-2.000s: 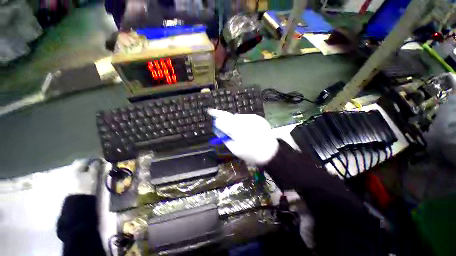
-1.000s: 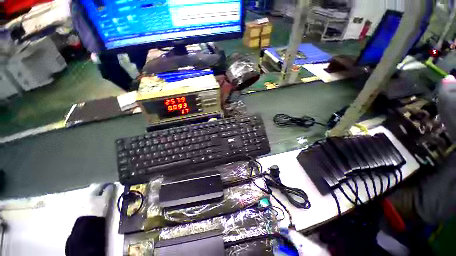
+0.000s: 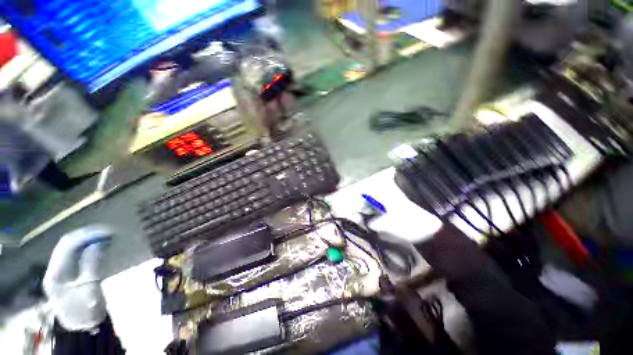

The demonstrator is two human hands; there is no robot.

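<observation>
Two black adapters lie in the film-wrapped test fixture (image 3: 316, 283): one in the rear station (image 3: 234, 252), one in the front station (image 3: 243, 330). My right hand (image 3: 406, 216), in a white glove, is right of the fixture beside the row of adapters (image 3: 486, 166). It is blurred against the white bench, with a short blue pen (image 3: 373, 202) at its fingertips. My left hand (image 3: 76, 281), also white-gloved, is raised left of the fixture, fingers loosely curved and apart, with nothing visible in it.
A black keyboard (image 3: 239, 191) lies behind the fixture. Behind it stand the power meter (image 3: 187, 142) with red digits and a blue-lit monitor (image 3: 132, 35). A coiled black cord (image 3: 395, 256) lies right of the fixture. A metal post (image 3: 486, 62) rises behind the adapter row.
The view has tilted and turned. My left gloved hand has come into view at the left. My right hand has moved from the lower edge, right of the fixture, up towards the adapter row.
</observation>
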